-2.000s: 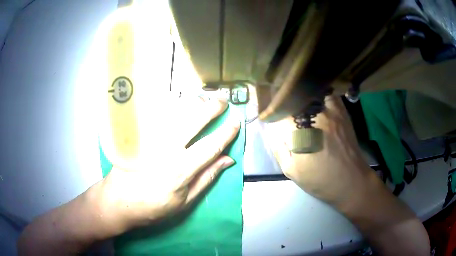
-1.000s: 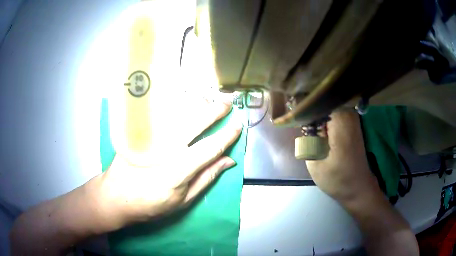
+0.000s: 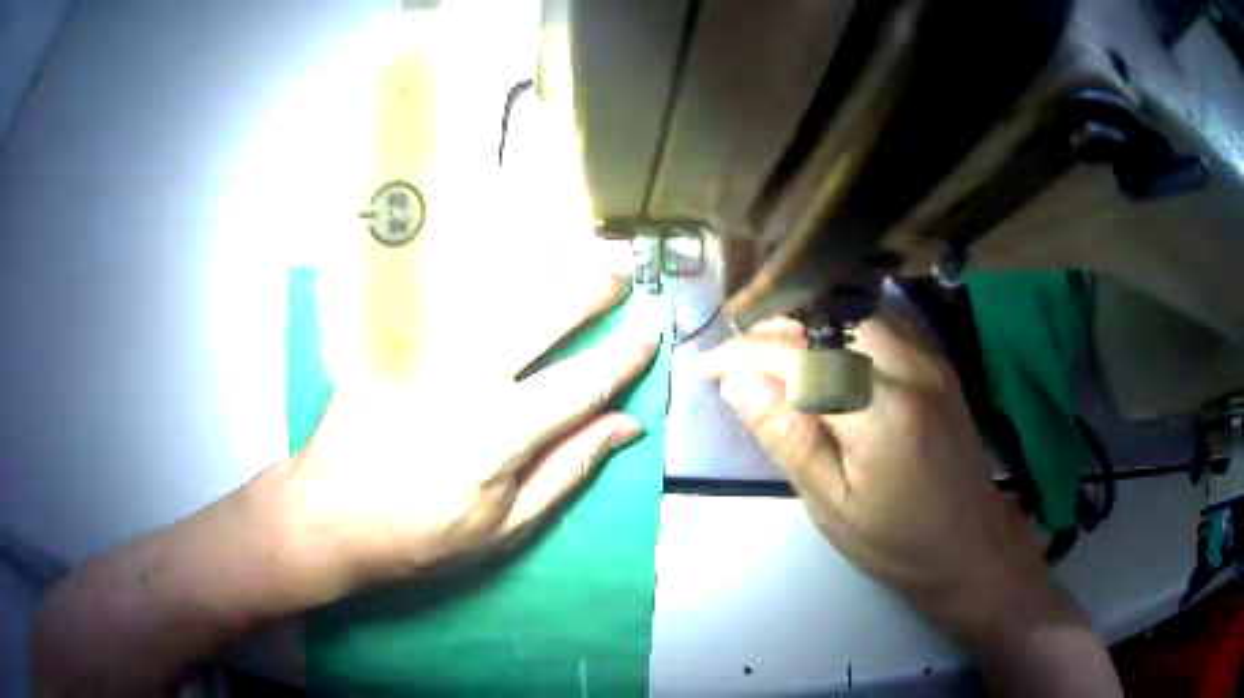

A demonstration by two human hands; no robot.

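A green fabric panel [image 3: 587,586] lies on the sewing machine bed, its straight right edge running up to the presser foot [image 3: 649,259]. My left hand [image 3: 464,450] lies flat on the panel, fingers spread, fingertips close to the foot; part of it is washed out by glare. My right hand [image 3: 873,450] is right of the panel, partly behind the brass-coloured knob [image 3: 831,381]. Its thumb and fingertips are near each other beside the foot; whether they hold anything is unclear. The machine head [image 3: 764,123] overhangs the upper middle.
A yellow-white oblong piece with a round emblem [image 3: 398,314] stands left of the needle, in strong glare. More green fabric [image 3: 1023,368] and black scissor handles [image 3: 1096,477] lie right of my right hand. The white table [image 3: 764,586] has a dark seam in front of the metal plate.
My right hand moved out to the right, then back left toward the presser foot. My left hand and the green panel stay nearly in place. The camera view shifted slightly.
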